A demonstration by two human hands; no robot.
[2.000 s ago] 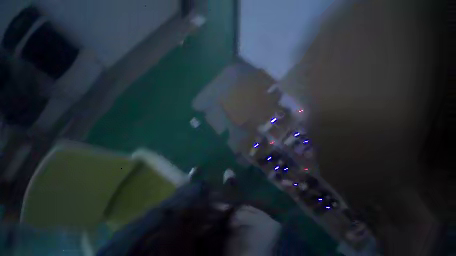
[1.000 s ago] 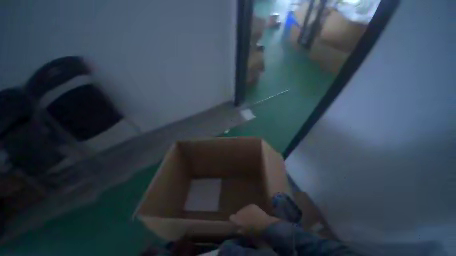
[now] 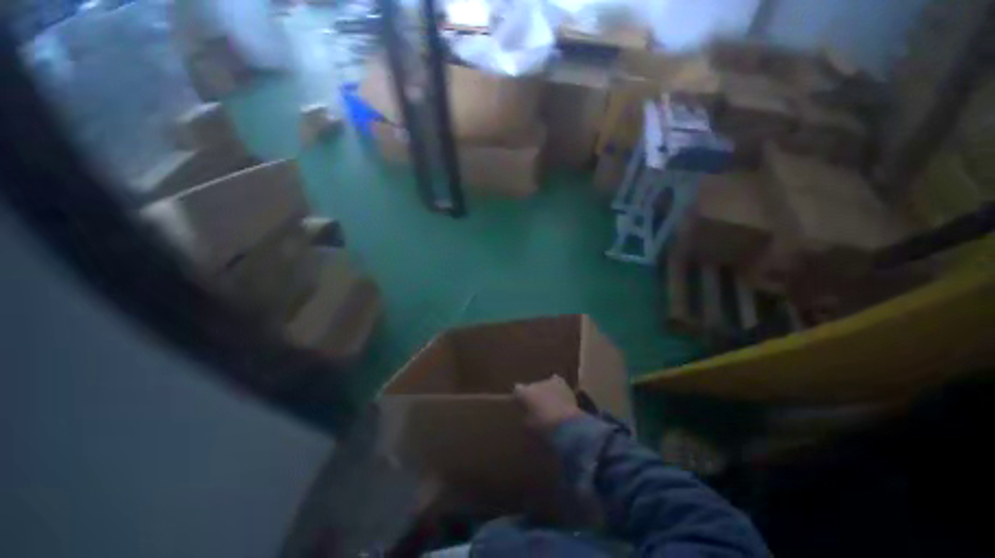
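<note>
An open brown carton (image 3: 480, 436) is held low in front of me, at the bottom centre. Its opening faces up and its far walls show inside; its bottom is hidden by the near wall. My right hand (image 3: 549, 402), in a blue-grey sleeve, grips the carton's near rim, fingers over the edge. My left hand is not in view. The picture is blurred.
A dark door frame (image 3: 207, 256) crosses the left side. Cartons (image 3: 289, 273) stand beyond it. A dark post (image 3: 426, 120), more cartons, a small white step stool (image 3: 651, 196) and pallets (image 3: 715, 289) stand on the green floor. A yellow panel (image 3: 862, 338) is at right.
The dim room gave way to the doorway and the workshop. The carton came into view in my right hand; its near wall now hides its inside bottom.
</note>
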